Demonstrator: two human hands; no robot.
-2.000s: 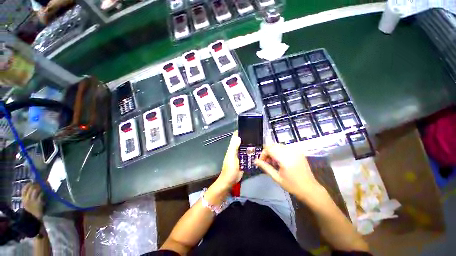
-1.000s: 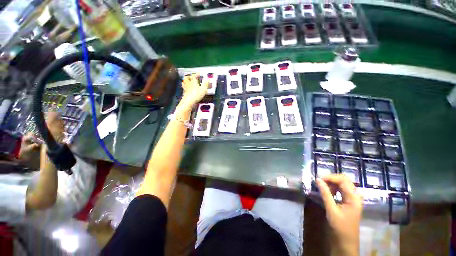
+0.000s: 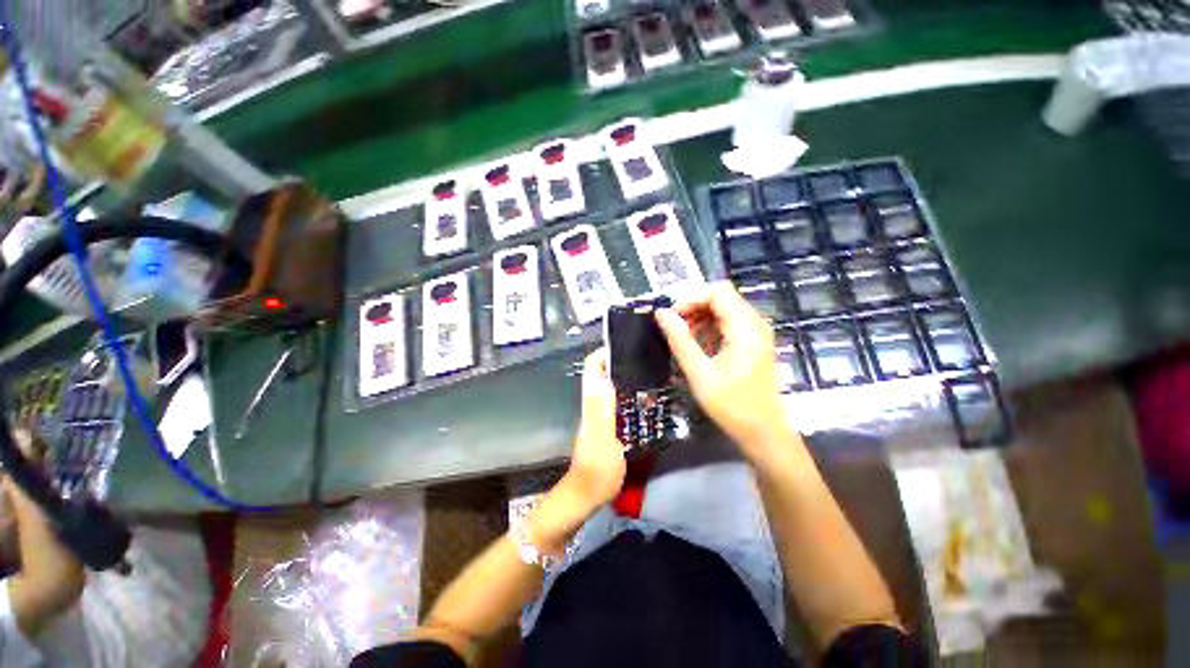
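A keypad phone is face up, screen end away from me, in my left hand, which grips its left side. My right hand has thumb and fingertips at the upper right of the phone's screen; whether they hold a film or lens I cannot tell. The phone tray holds two rows of face-down white phones; the far-left pocket of the back row has no phone. The lens tray at the right holds small black-bordered lenses, one at its near right corner.
A pump bottle stands on a white wipe behind the lens tray. A brown box with a red light, a black hose and a blue air line are at left. Another worker's arm shows at lower left. Conveyor trays lie behind.
My left hand has come back from the phone tray's back-left pocket and now holds a phone before me. My right hand has moved from the lens tray's near edge to the phone's screen.
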